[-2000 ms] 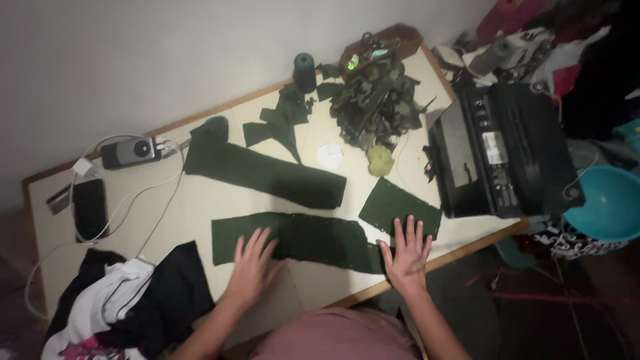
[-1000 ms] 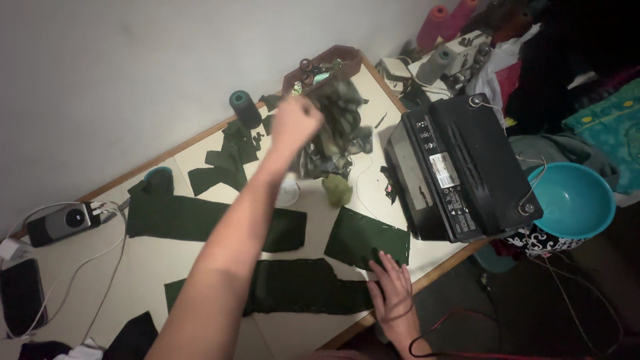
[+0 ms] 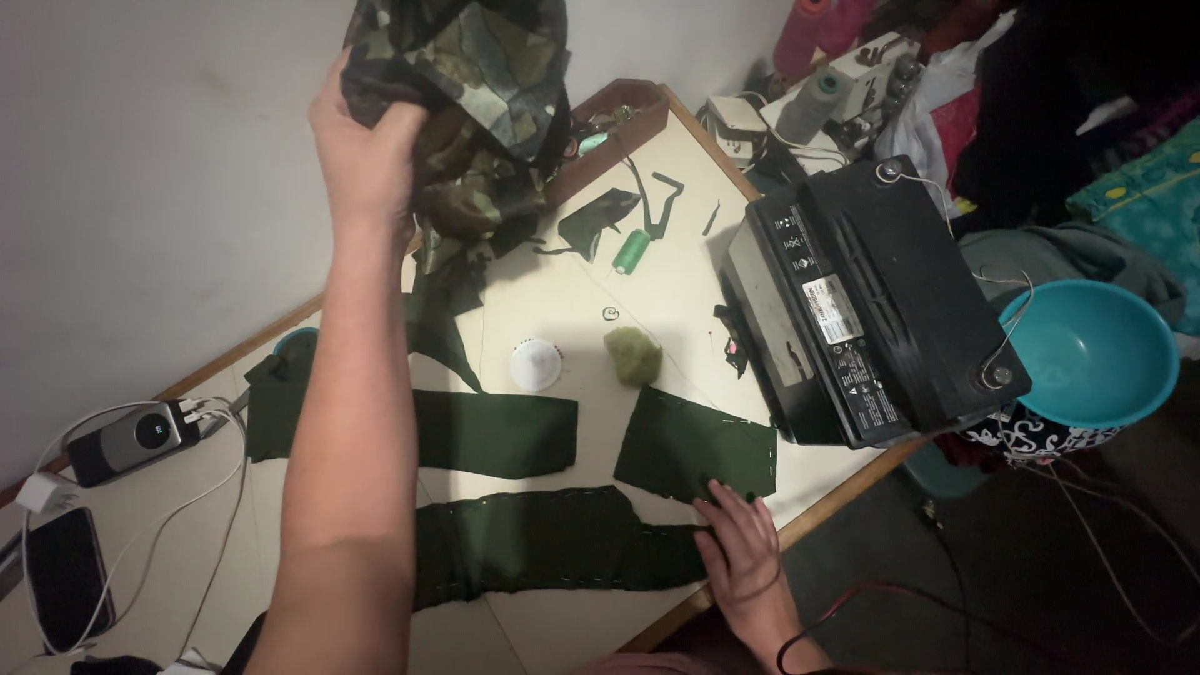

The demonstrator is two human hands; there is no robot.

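My left hand [image 3: 367, 150] grips a bunched camouflage cloth [image 3: 487, 103] and holds it up near the wall, above the table. My right hand [image 3: 745, 548] rests with fingers apart on the lower edge of a small dark green fabric piece [image 3: 698, 441] and the end of a longer one [image 3: 544, 544]. Another long green piece [image 3: 506, 433] lies partly behind my left forearm. White stitches show along some fabric edges. Between cloth and fabric lie a green thread spool [image 3: 631, 251], a round white pin holder [image 3: 536, 365] and a yellow-green lump [image 3: 634, 356], its material unclear.
A large black battery [image 3: 872, 300] stands at the table's right edge, beside a turquoise basin [image 3: 1092, 352]. A reddish-brown tray [image 3: 614, 131] sits at the far corner. Left are a power bank [image 3: 131, 441], cables and a phone [image 3: 70, 577]. Dark scraps [image 3: 595, 220] lie near the spool.
My left hand has gone from the long green piece to the camouflage cloth and lifted it off the table, uncovering the green spool. My right hand stays by the small green piece.
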